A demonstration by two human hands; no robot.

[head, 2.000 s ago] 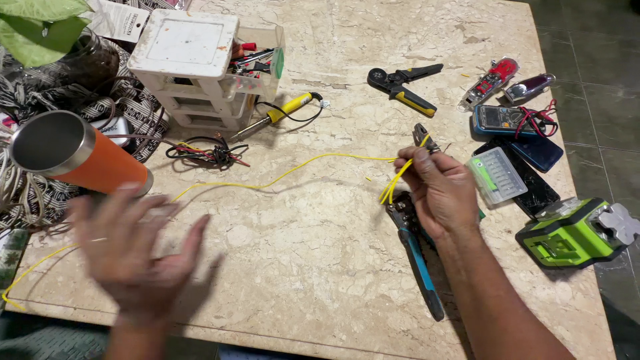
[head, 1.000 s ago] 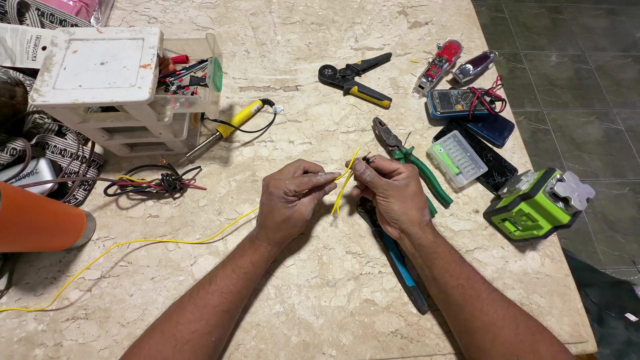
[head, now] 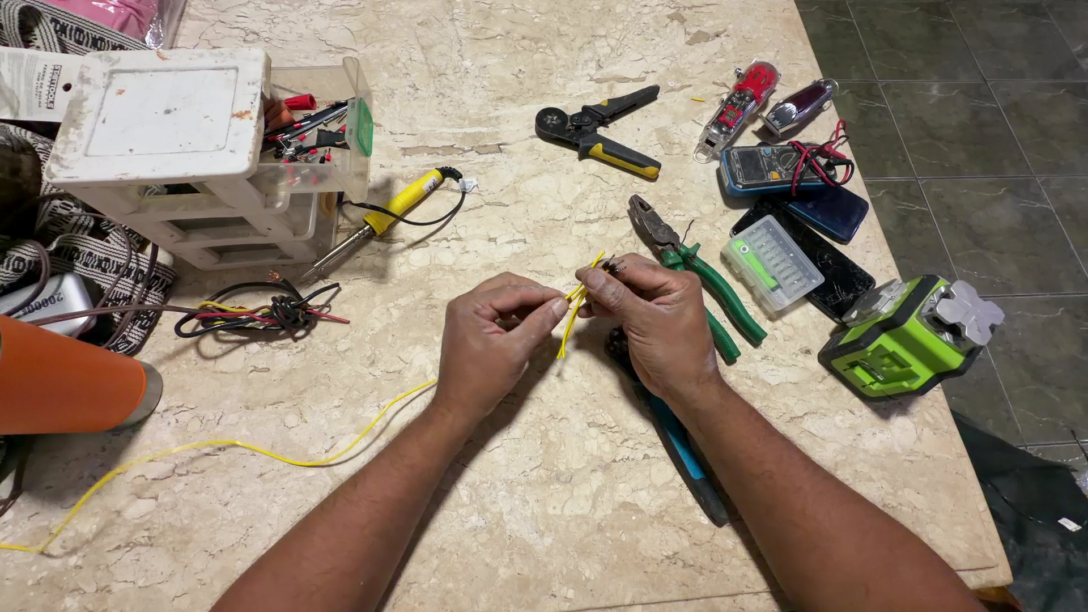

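Note:
My left hand [head: 501,340] pinches a yellow insulated wire [head: 327,459] between thumb and fingertips at mid-table. My right hand [head: 654,319] grips short yellow strands of it close beside, with a small dark item at its fingertips, too small to name. The strands cross between both hands, and one length of wire trails left over the table. Green-handled combination pliers [head: 718,297] lie just right of my right hand. A blue-and-black handled tool [head: 680,442] lies partly hidden under my right hand and wrist. Farther back rests a black-and-yellow crimping tool [head: 599,132].
A drawer unit [head: 170,127], soldering iron [head: 399,204], cable bundle [head: 280,310] and orange tumbler [head: 68,378] stand or lie left. Along the right are a multimeter [head: 765,170], bit case [head: 773,263], cracked phone [head: 833,280], green laser level [head: 901,340] and the marble table's edge.
My left hand, apart and blurred near the tumbler two seconds ago, has come over to my right hand and taken hold of the wire. The view has shifted.

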